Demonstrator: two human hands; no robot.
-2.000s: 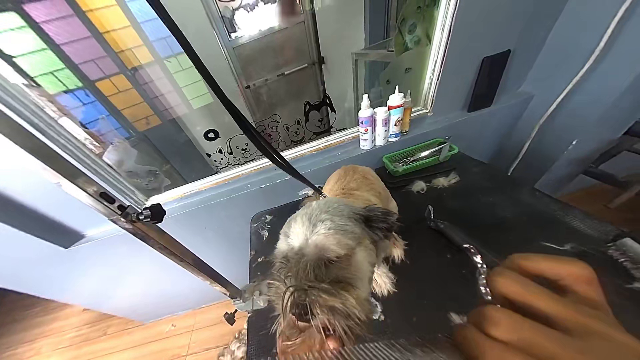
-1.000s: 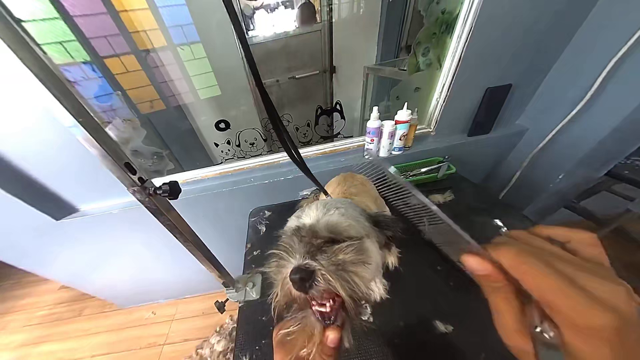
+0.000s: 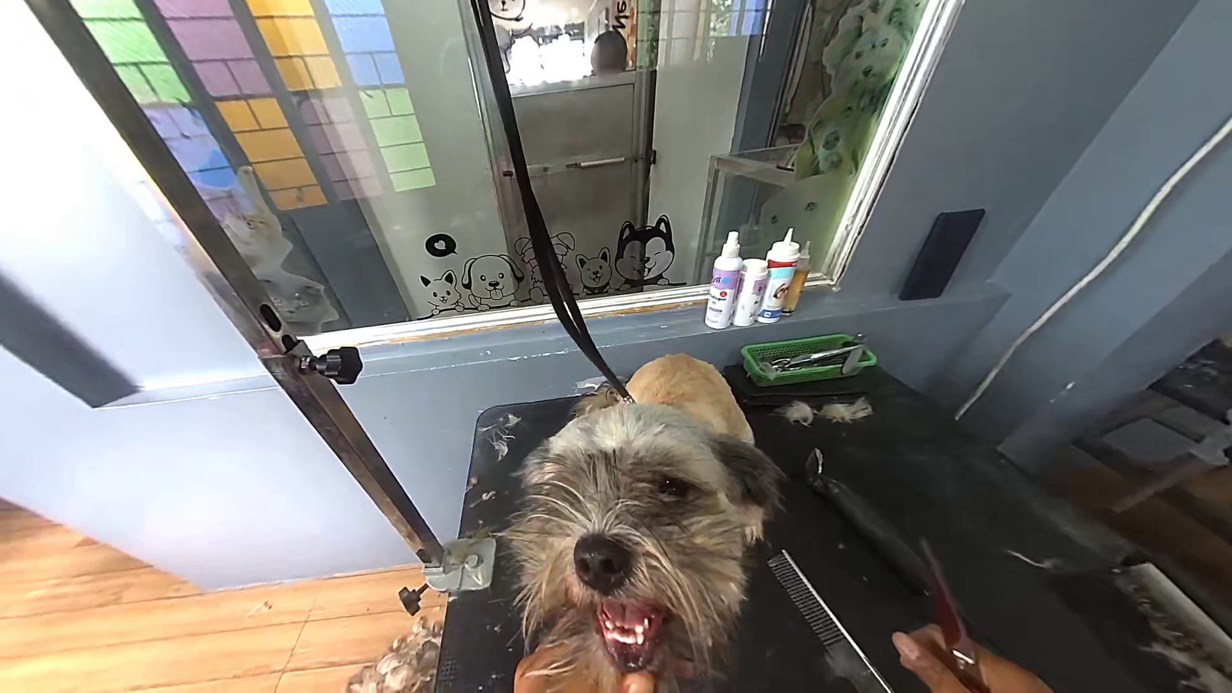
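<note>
A small shaggy-faced dog (image 3: pixel 635 500) faces me on the black grooming table (image 3: pixel 866 462), mouth open, a black leash (image 3: pixel 539 212) running up from its neck. My left hand (image 3: pixel 577 674) is under its chin, mostly hidden by the fur. At the lower right my right hand (image 3: pixel 962 662) holds dark reddish scissors (image 3: pixel 945 606), blades pointing up; part of the hand is out of view. Between dog and hand a metal grooming comb (image 3: pixel 823 616) lies on the table. A black trimmer (image 3: pixel 866 525) rests just beyond it.
A green basket (image 3: pixel 808 358) with metal tools sits at the table's back, near hair tufts (image 3: pixel 847 411). Bottles (image 3: pixel 724 281) stand on the window ledge. A metal grooming arm (image 3: pixel 337 423) with a black knob (image 3: pixel 339 365) is clamped at the table's left edge. Cut hair (image 3: pixel 399 664) lies on the floor.
The comb, in my right hand a second ago, is now down on the table. My right hand has moved lower and holds scissors. The dog's face has lifted since the oldest frame.
</note>
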